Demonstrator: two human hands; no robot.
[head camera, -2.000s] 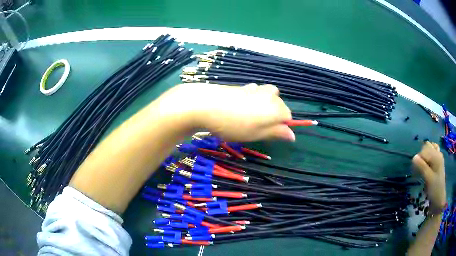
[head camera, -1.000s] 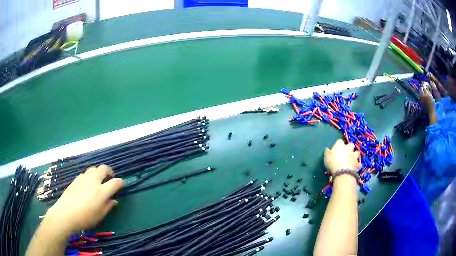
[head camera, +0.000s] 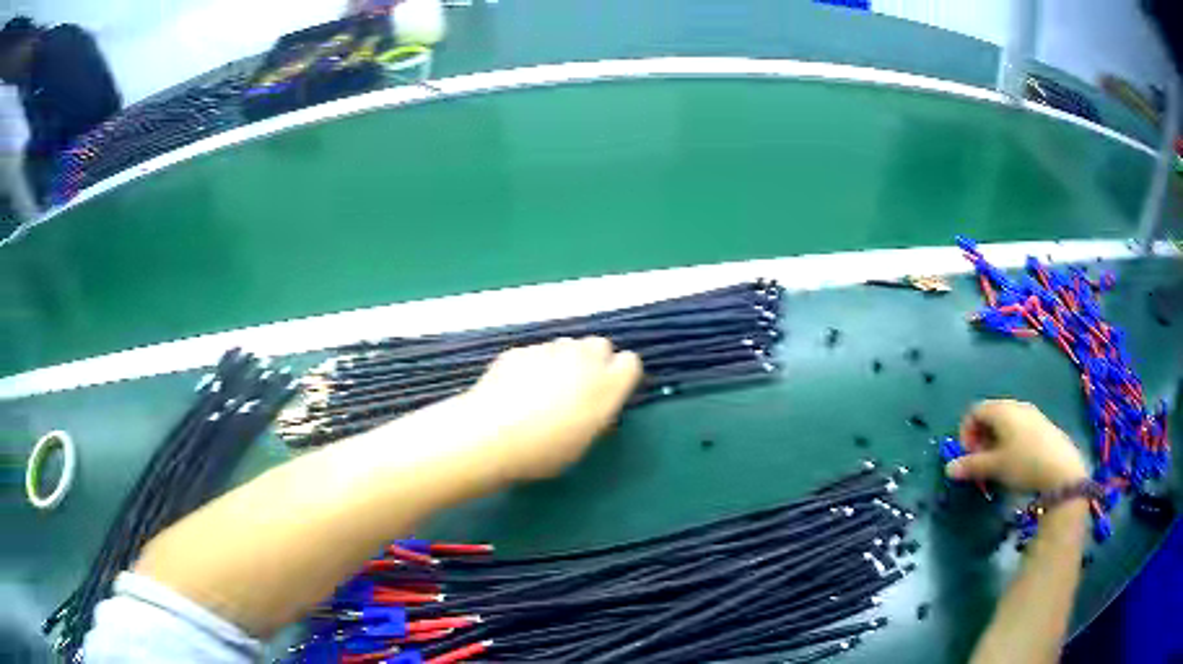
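My left hand (head camera: 558, 405) is over the upper bundle of black cables (head camera: 701, 324), fingers curled down at its lower edge; whether it grips a cable is hidden. My right hand (head camera: 1027, 449) holds a blue-and-red connector piece (head camera: 955, 454) between thumb and fingers, left of the loose connector heap (head camera: 1090, 344). The partly assembled cables (head camera: 701, 577) lie in front, their blue and red ends at the left and black lengths running right. Another bundle of black cables (head camera: 182, 461) lies at the left, partly behind my left forearm.
A roll of tape (head camera: 51, 470) lies at the far left. Small black pieces (head camera: 916, 420) are scattered between the cable ends and the heap. A tan-and-dark item (head camera: 926, 283) lies by the white strip (head camera: 519, 301). A person in dark clothing (head camera: 71, 84) is at the far upper left.
My right hand has moved from the heap's edge with a connector piece in its fingers. My left hand has moved right along the upper bundle. The view has shifted left; the tape shows again.
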